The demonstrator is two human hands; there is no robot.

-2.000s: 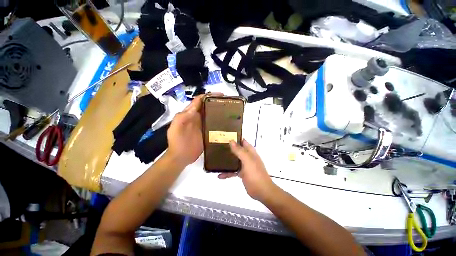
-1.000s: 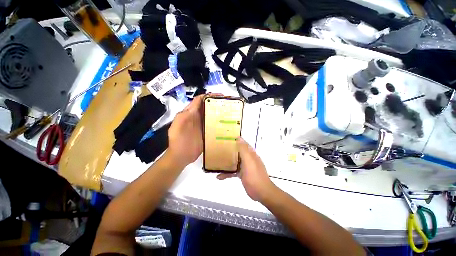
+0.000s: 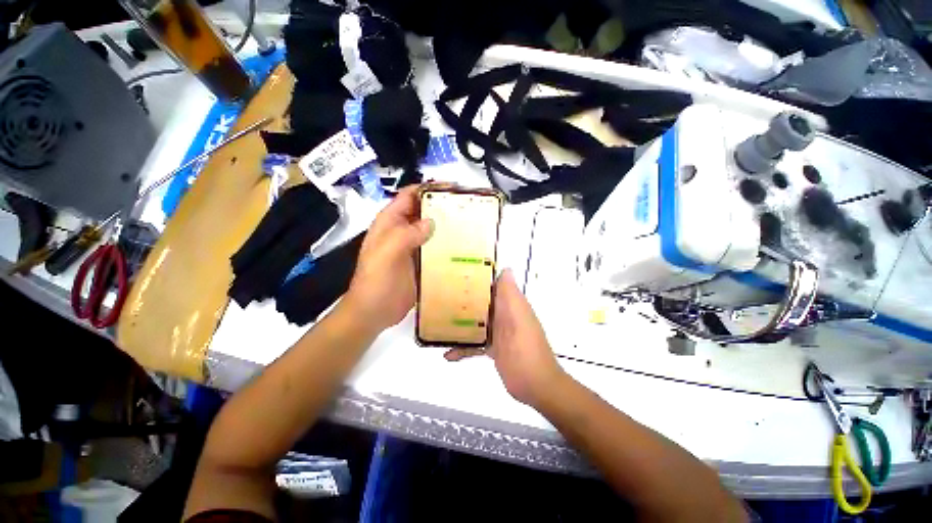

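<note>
A smartphone (image 3: 457, 281) with a lit, pale orange screen and small green bars stands upright in the middle of the view, above the white table. My left hand (image 3: 390, 260) holds it from the left side, the thumb over the upper left edge of the screen. My right hand (image 3: 518, 337) holds it at the lower right edge, with some fingers under its bottom. The fingers behind the phone are hidden. Both hands are bare.
White sewing machine (image 3: 705, 204) with blue stripe at right; yellow-green snips (image 3: 846, 449) at front right. Black bundles (image 3: 284, 243), a ticket (image 3: 335, 161) and tan taped strip (image 3: 189, 271) at left. Red-handled scissors (image 3: 99, 287) and grey fan box (image 3: 61, 128) far left. Black straps (image 3: 521, 117) behind.
The screen has gone from dark with a pale box to pale orange with green bars, which now sit lower. My left thumb has come onto the screen edge; my right thumb has left the screen.
</note>
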